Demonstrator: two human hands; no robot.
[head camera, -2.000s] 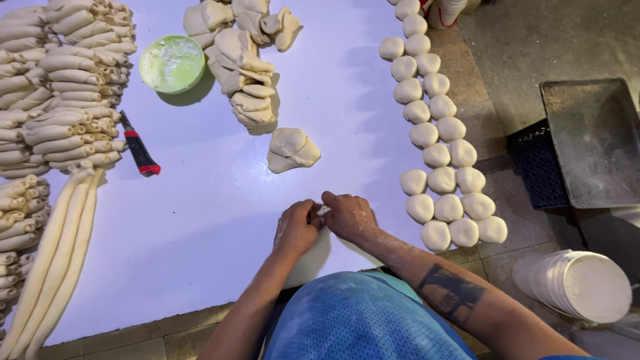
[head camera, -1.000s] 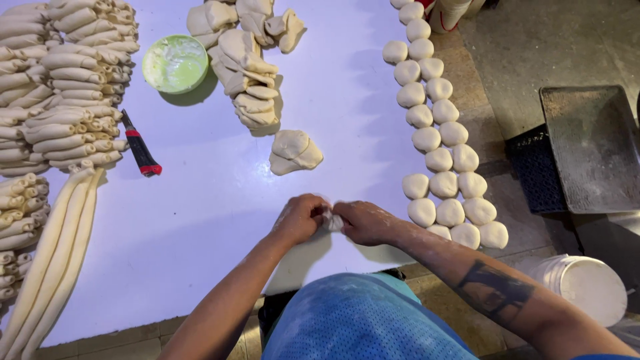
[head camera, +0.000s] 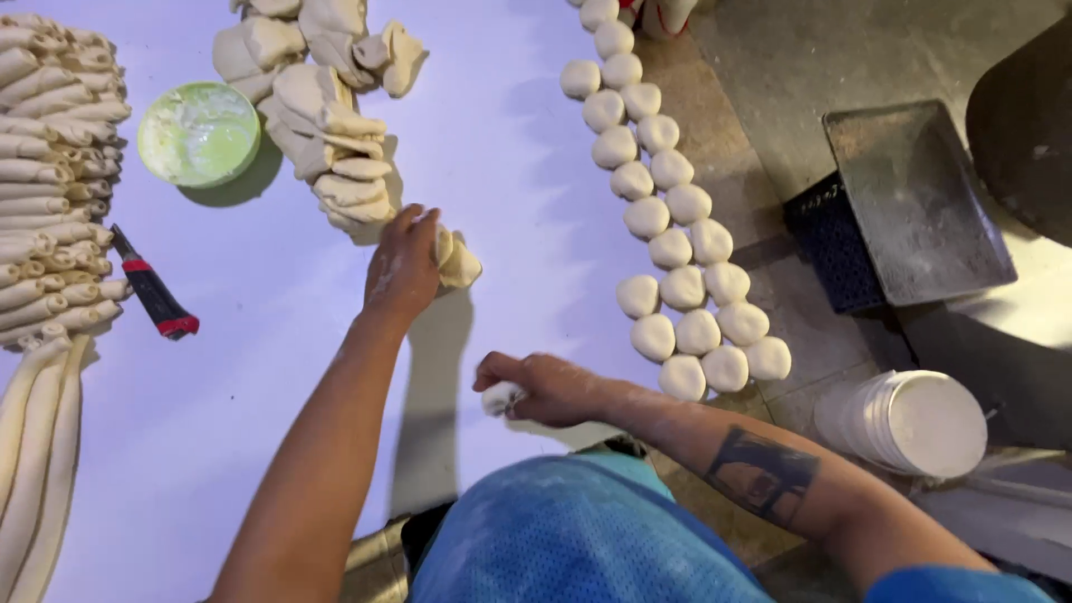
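Note:
My left hand (head camera: 406, 264) reaches over a small lump of dough (head camera: 459, 261) in the middle of the white table (head camera: 285, 377), its fingers on the lump's left side; whether they grip it is hard to tell. Just beyond it lies a heap of cut dough pieces (head camera: 314, 109). Nearer my body, my right hand (head camera: 540, 387) is closed round a small piece of dough (head camera: 501, 399), part of which shows under the fingers. To its right, rows of round dough balls (head camera: 682, 287) run along the table's right edge.
A green bowl (head camera: 199, 134) with white residue and a black and red utility knife (head camera: 155, 289) lie at the left. Beside them are stacked dough rolls (head camera: 50, 184) and long dough strips (head camera: 38, 452). Off the right edge stand a metal tray (head camera: 921, 201), a dark crate (head camera: 837, 243) and a white bucket (head camera: 938, 423).
Both hands were together near the table's front edge. The left has moved away to the dough lump in the middle; the right stays near the front with a piece of dough.

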